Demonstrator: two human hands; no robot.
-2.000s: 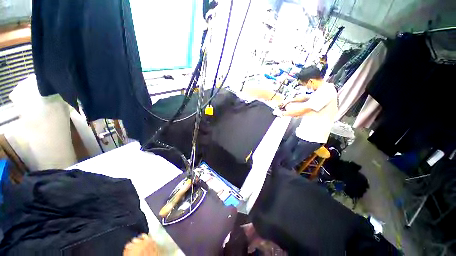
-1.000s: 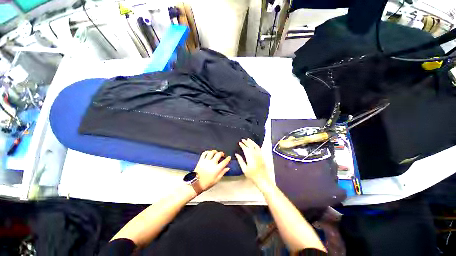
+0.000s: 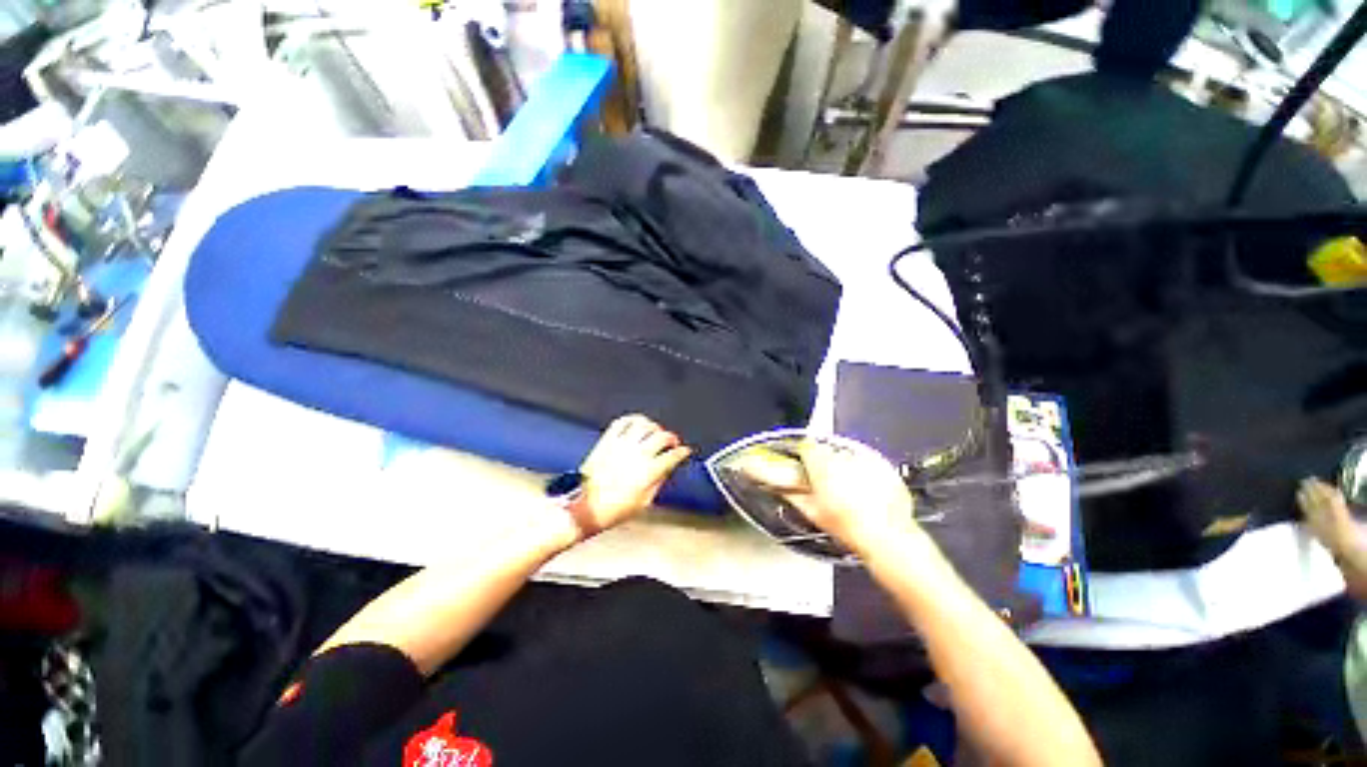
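A black garment lies crumpled at the back and flatter at its front edge on the navy padded board. My left hand rests on the garment's front edge near its right end; whether the fingers pinch the cloth is not clear. My right hand is closed around the handle of the steam iron. The iron's tip points left, close to my left hand, at the right end of the board. The dark rest pad lies beneath and right of my right hand.
A light-blue support arm stands behind the board on the white table. A blue-and-white packet lies right of the pad. Black cloth and hoses are at right. Metal fittings lie at left. Another person's hand shows at far right.
My right hand has left the garment and taken hold of the iron, which has moved left off the pad's middle. My left hand stays at the garment's front edge.
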